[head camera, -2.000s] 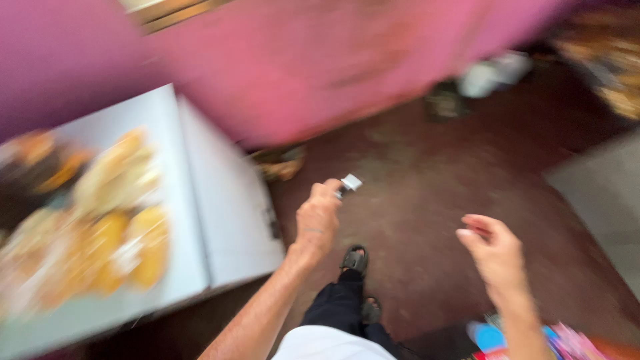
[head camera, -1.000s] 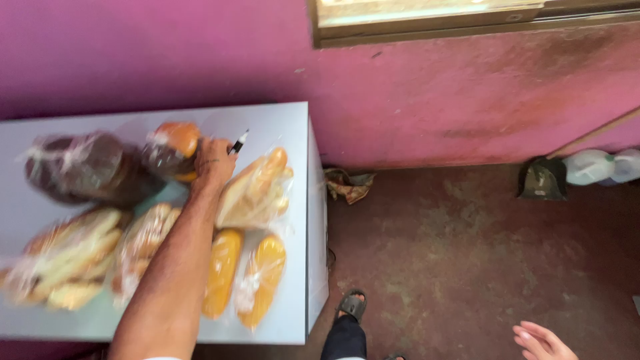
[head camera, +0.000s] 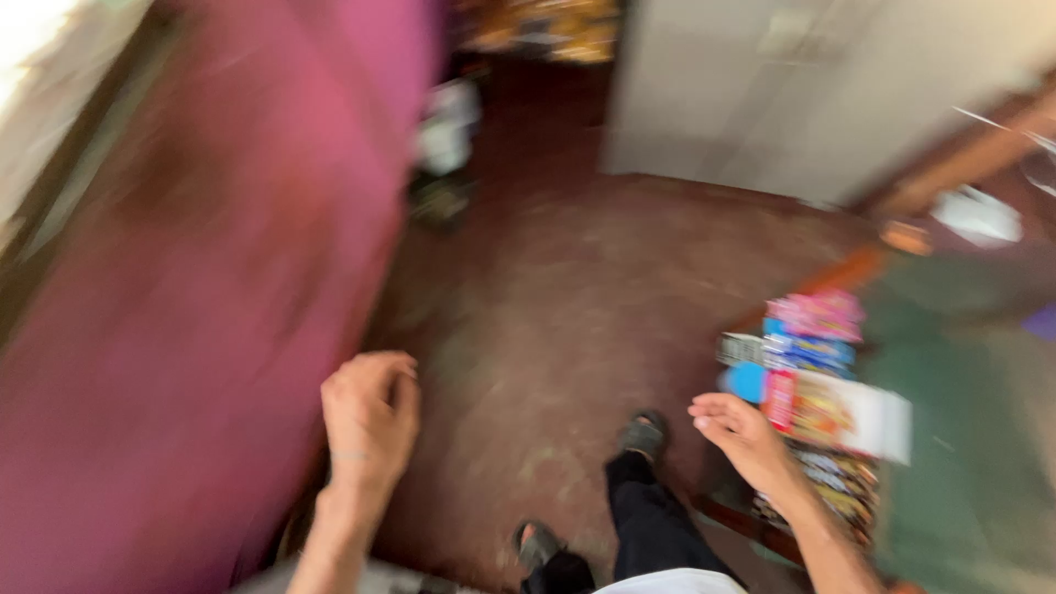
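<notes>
My left hand (head camera: 371, 408) is raised over the floor beside the pink wall, its fingers loosely curled and no object visible in it. My right hand (head camera: 738, 433) hangs at the right with bent fingers apart and nothing in it. Just beyond it, overlapping in view, lie a red and white packet with a food picture (head camera: 825, 412), blue packets (head camera: 813, 351) and pink packets (head camera: 817, 313). A round blue item (head camera: 745, 381) shows near my right fingertips. Whether that hand touches any of these cannot be told. The picture is blurred.
A pink wall (head camera: 223, 313) runs along the left. A pale cabinet-like block (head camera: 742, 99) stands ahead on the dark red floor (head camera: 544, 330). White containers (head camera: 450, 128) sit by the wall. At the right is a green surface (head camera: 949, 495) with a brownish-red edge and a white bag (head camera: 978, 216).
The view has swung right, away from the white table with bagged bread. My left hand has left the bags there; the small black and white item seen at it no longer shows.
</notes>
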